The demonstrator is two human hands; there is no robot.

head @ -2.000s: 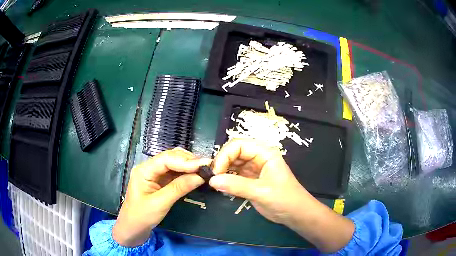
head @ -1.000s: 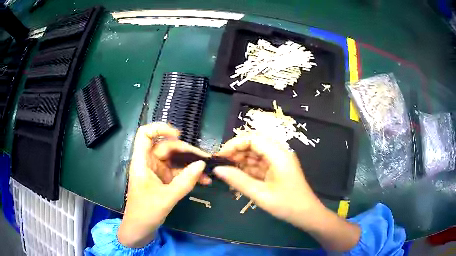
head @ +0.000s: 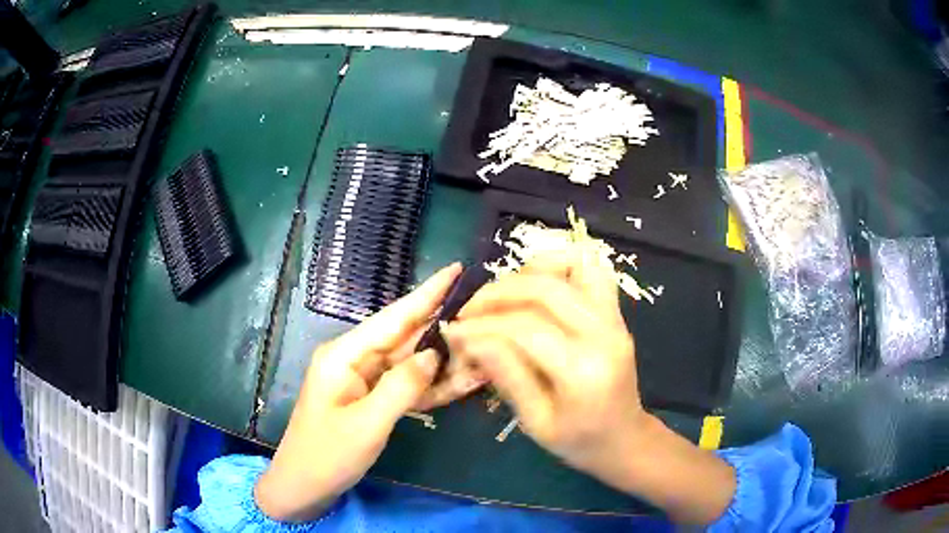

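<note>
A black plastic housing [head: 455, 300] is held tilted in my left hand [head: 366, 392], between thumb and fingers. My right hand [head: 557, 354] is against its lower end, fingertips bent together and slightly blurred; whether they hold a strip is hidden. Behind my right hand, pale strips [head: 552, 246] lie heaped in the near black tray [head: 682, 344]. A second heap of pale strips [head: 572, 127] lies in the far black tray [head: 682, 125]. A row of black housings [head: 364, 231] with a pale shiny line lies left of the trays.
A smaller tilted row of housings [head: 196, 226] and a long compartment tray [head: 73, 281] lie left. Two clear bags [head: 796, 271] lie right with a dark stick [head: 863, 281] between them. Long pale strips [head: 364, 31] lie at the back. A white crate [head: 94, 458] is below left. Loose strips lie near my hands.
The housing has turned from nearly level to steeply tilted, its upper end towards the near tray. My left hand has opened flatter beneath it, uncovering the housing row. My right hand has shifted over the near heap.
</note>
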